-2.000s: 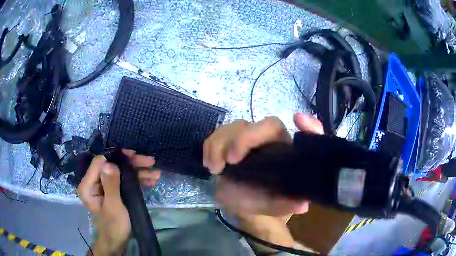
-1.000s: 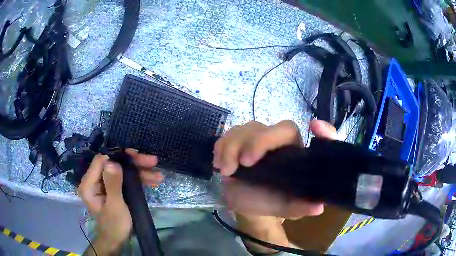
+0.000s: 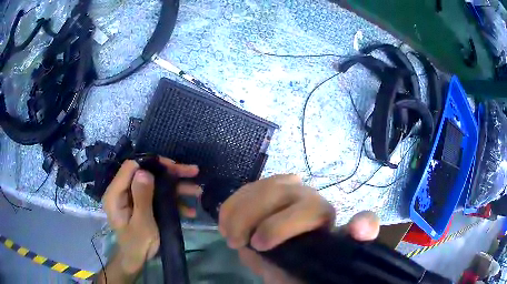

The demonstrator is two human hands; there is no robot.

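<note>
My left hand [image 3: 136,208] is closed around the upper end of a black padded headband [image 3: 168,233], whose arc runs down to the bottom edge. My right hand [image 3: 283,219] grips a thick black electric screwdriver [image 3: 339,258]; its rear runs toward the lower right. Its front end is close to the headband's top end, right of my left fingers; whether they touch cannot be told. The black gridded screw tray [image 3: 205,130] lies behind both hands. Small black parts [image 3: 103,161] are heaped left of the tray, partly behind my left hand.
A thin silvery strip [image 3: 180,72] lies along the tray's top edge. Black hoops [image 3: 158,47] lie at left. Headbands [image 3: 386,113] with thin wires are piled at right, beside a blue bin [image 3: 417,205]. A green conveyor [image 3: 411,28] runs at upper right.
The screwdriver and my right hand have moved down, with the rear now lower. The bench items appear shifted right in the view. My left hand still holds the headband.
</note>
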